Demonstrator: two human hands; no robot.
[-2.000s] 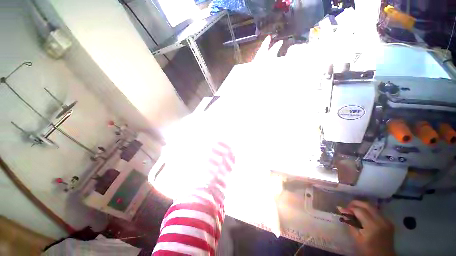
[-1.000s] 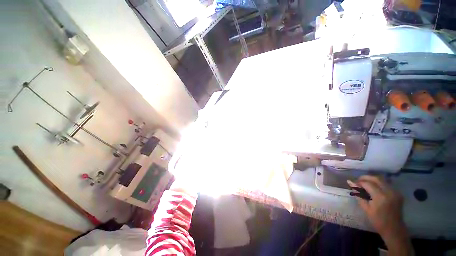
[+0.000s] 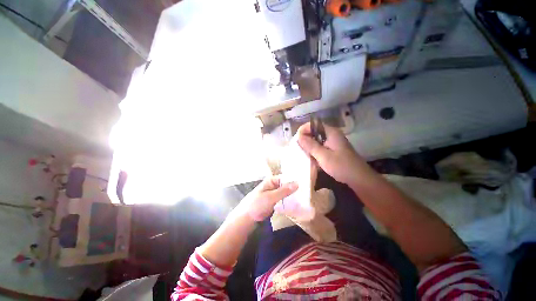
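Observation:
A cream fabric piece hangs between my hands above my lap, in front of the table edge. My left hand grips its lower left side. My right hand pinches its upper end and also holds dark thread snips in the palm. The overlock machine stands beyond my hands. Its presser foot area is partly lost in glare. The fabric's upper left part is washed out.
The white table is overexposed at the left. Orange knobs show at the top. A fabric bundle lies at the right. Another machine stands at the far left, and more cloth lies at the bottom left.
The view has tilted down and right. My left hand has come out of the glare to the lap. My right hand has left the tabletop by the cutout, and both hands now hold the fabric.

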